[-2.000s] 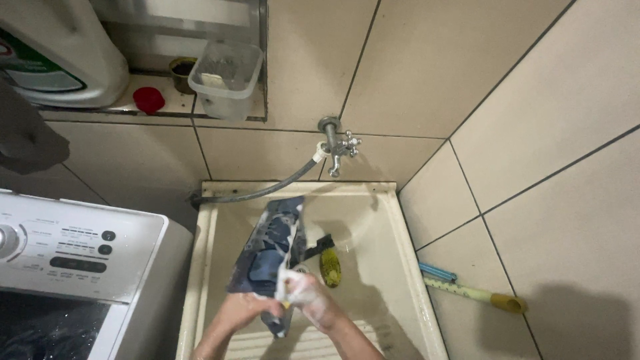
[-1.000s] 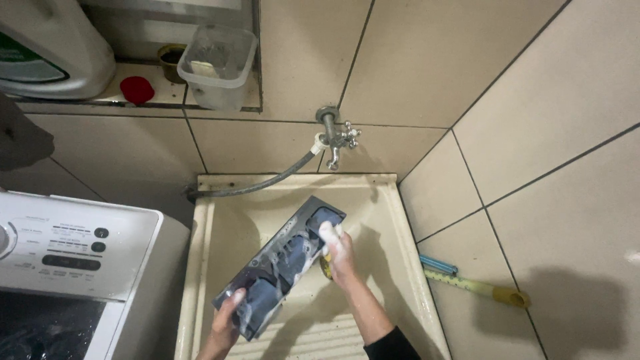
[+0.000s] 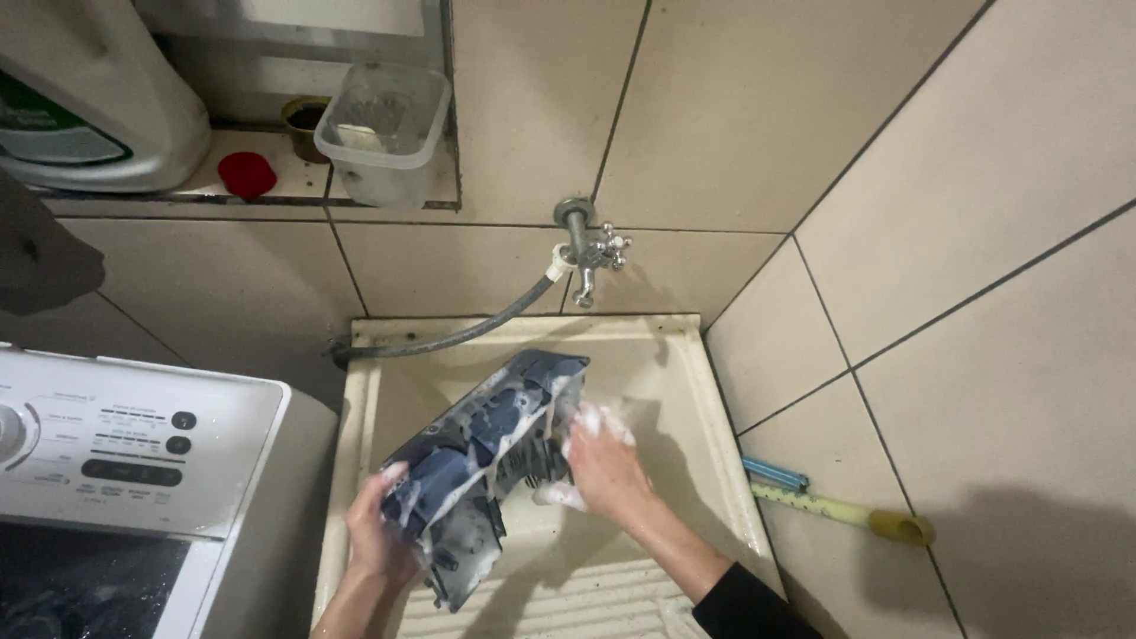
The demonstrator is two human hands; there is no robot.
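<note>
A long dark blue and grey plastic part (image 3: 501,426), streaked with soap suds, is tilted over the cream laundry sink (image 3: 710,444). My left hand (image 3: 382,524) grips its lower left end, the thumb on the top face. Suds cover the fingers of my right hand (image 3: 603,461), which is at the part's right side near its ribbed inner face. A bit of something yellow shows behind those fingers; whether my right hand holds it is hidden. The chrome tap (image 3: 583,257) is on the wall above the sink, with a grey hose (image 3: 497,324) running left from it.
A white washing machine (image 3: 257,444) stands left of the sink. On the wall ledge are a large detergent jug (image 3: 106,98), a red cap (image 3: 247,175), a small brown pot (image 3: 306,120) and a clear plastic tub (image 3: 386,133). A yellow tube (image 3: 834,508) and a blue object (image 3: 777,473) lie right of the sink.
The part has been turned, and its ribbed inner side now shows. My right hand has moved from its top face to its right side. My left hand still grips the lower left end.
</note>
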